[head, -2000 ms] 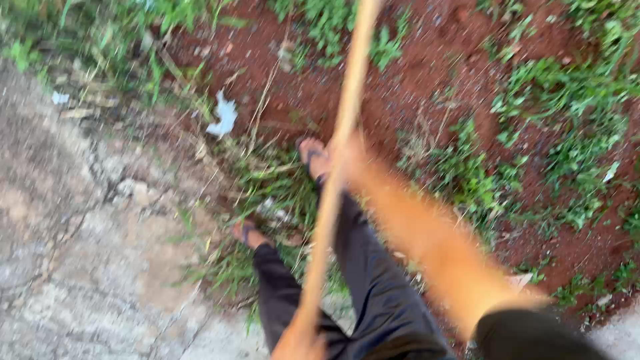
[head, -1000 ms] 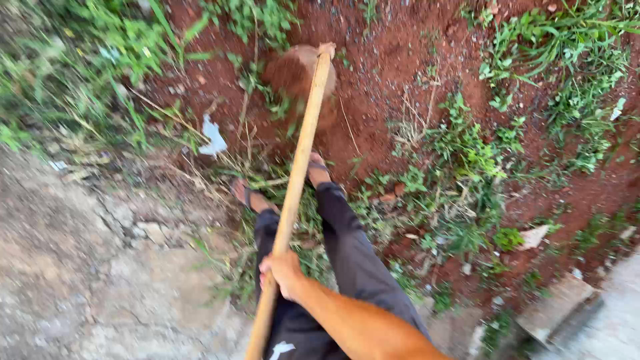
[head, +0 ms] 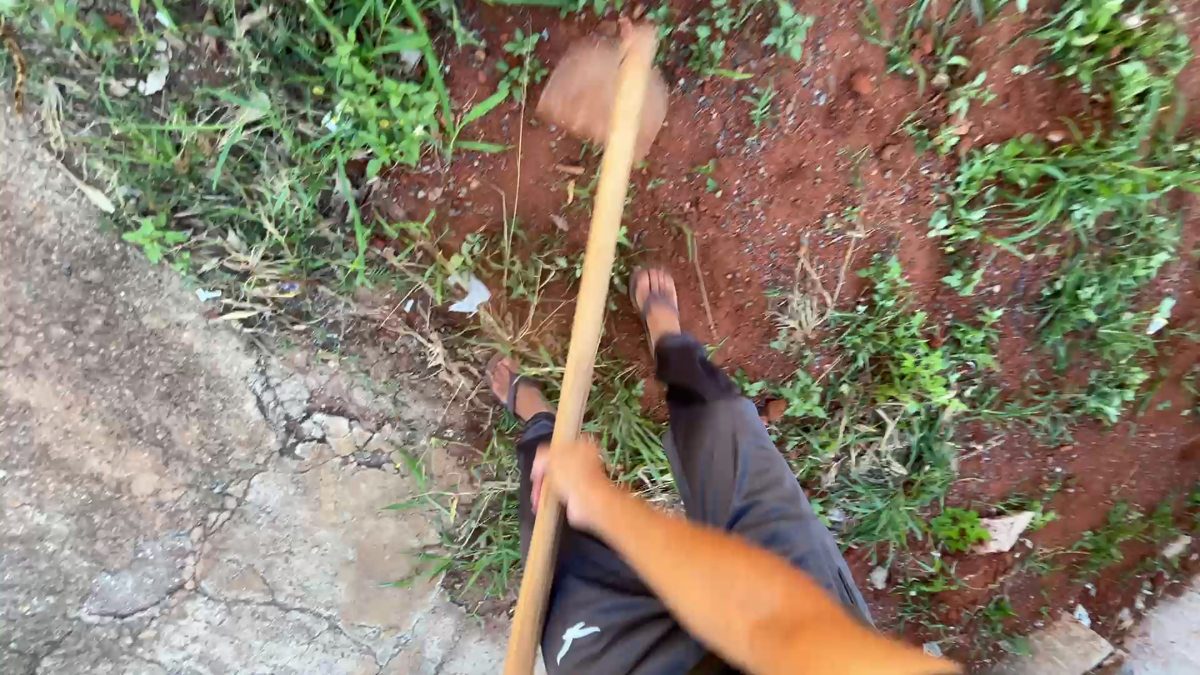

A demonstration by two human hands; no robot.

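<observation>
My right hand [head: 574, 480] is closed around the long wooden handle [head: 600, 253] of a hoe, over my dark trousers. The handle runs from the bottom edge up to the top middle. At its far end the wide hoe blade [head: 586, 94], blurred and coated in reddish soil, is over the red earth beyond my feet; whether it touches the ground I cannot tell. My left hand is outside the view.
My feet in flip-flops [head: 656, 298] stand among grass and red soil. Cracked concrete [head: 309, 544] lies at the left. Weeds [head: 900, 356] grow at the right, green grass [head: 375, 103] at the upper left. A white scrap [head: 471, 294] lies near my feet.
Two seconds ago one hand was farther up the handle and another low on it; now only one hand shows, low on the handle. The blade has come into view since then.
</observation>
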